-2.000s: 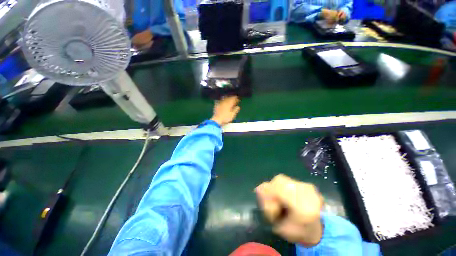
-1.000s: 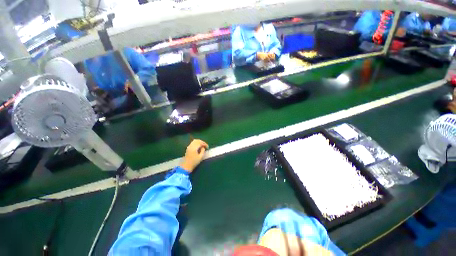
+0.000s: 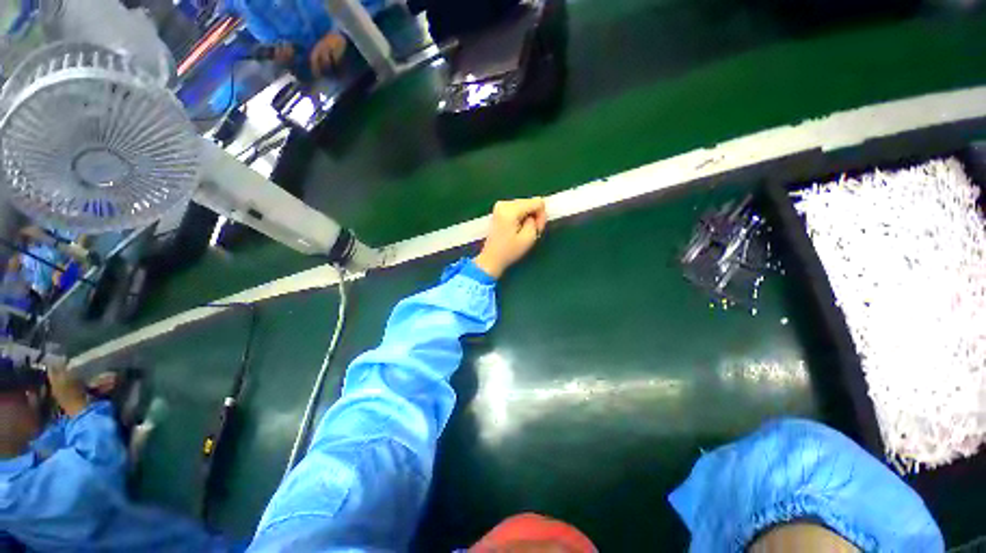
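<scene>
My left hand (image 3: 513, 232) rests on the white strip between bench and conveyor, fingers curled, with nothing visible in it. Of my right arm, only the blue sleeve cuff (image 3: 811, 486) and a bit of skin show at the bottom edge; the hand itself is cut off. A black tray with an open device (image 3: 492, 65) lies on the conveyor beyond my left hand, apart from it. A loose pile of small dark parts (image 3: 724, 254) lies on the green bench, left of a black parts tray filled with small white pieces (image 3: 897, 313).
A white desk fan (image 3: 100, 162) stands at the left, its arm reaching the strip. A pale cable (image 3: 319, 378) crosses the bench. A thin black tool with a yellow mark (image 3: 210, 445) lies farther left. Another person in blue (image 3: 65, 475) is at the lower left.
Since two seconds ago, my left hand has drawn back from beside the device tray to the white strip and curled. My right hand has dropped out of the picture. The view has shifted.
</scene>
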